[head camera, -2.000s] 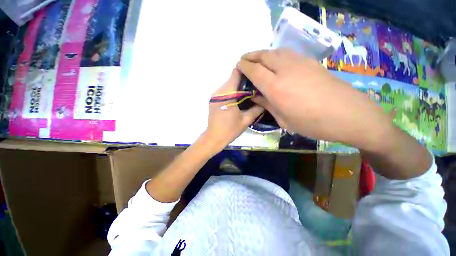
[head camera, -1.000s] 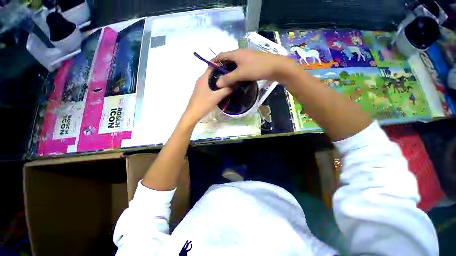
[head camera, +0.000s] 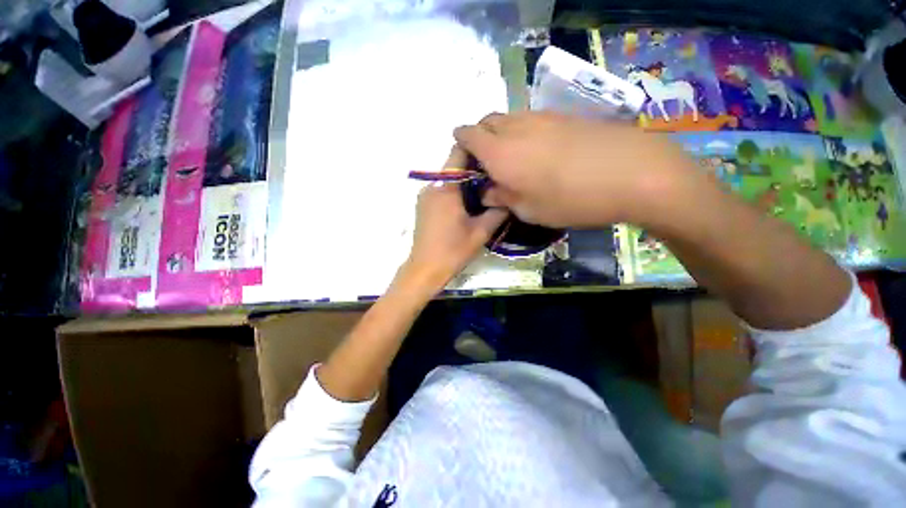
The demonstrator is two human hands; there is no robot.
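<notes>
A black round housing [head camera: 475,194] is held between my two hands, mostly hidden by the fingers. Lead wires [head camera: 437,176], orange, red and dark, stick out of it to the left. My left hand [head camera: 445,226] grips the housing from the left and below. My right hand [head camera: 527,169] covers it from above and the right, fingertips on it near the wires. A second black round part [head camera: 527,238] lies just below my right hand near the table edge, partly hidden. A white body with bracket [head camera: 581,87] lies behind my right hand.
Pink BOSCH ICON packaging [head camera: 184,198] is at left, a unicorn-and-horse picture sheet [head camera: 765,149] at right. A white unit with a black part [head camera: 109,55] stands at the back left. Another is cut off at the right edge. An open cardboard carton [head camera: 159,397] is below the bench edge.
The second black round part, in open view a second ago, is now largely covered by my right hand. The view has shifted, and my right forearm lies lower and further right. Both hands still hold the housing.
</notes>
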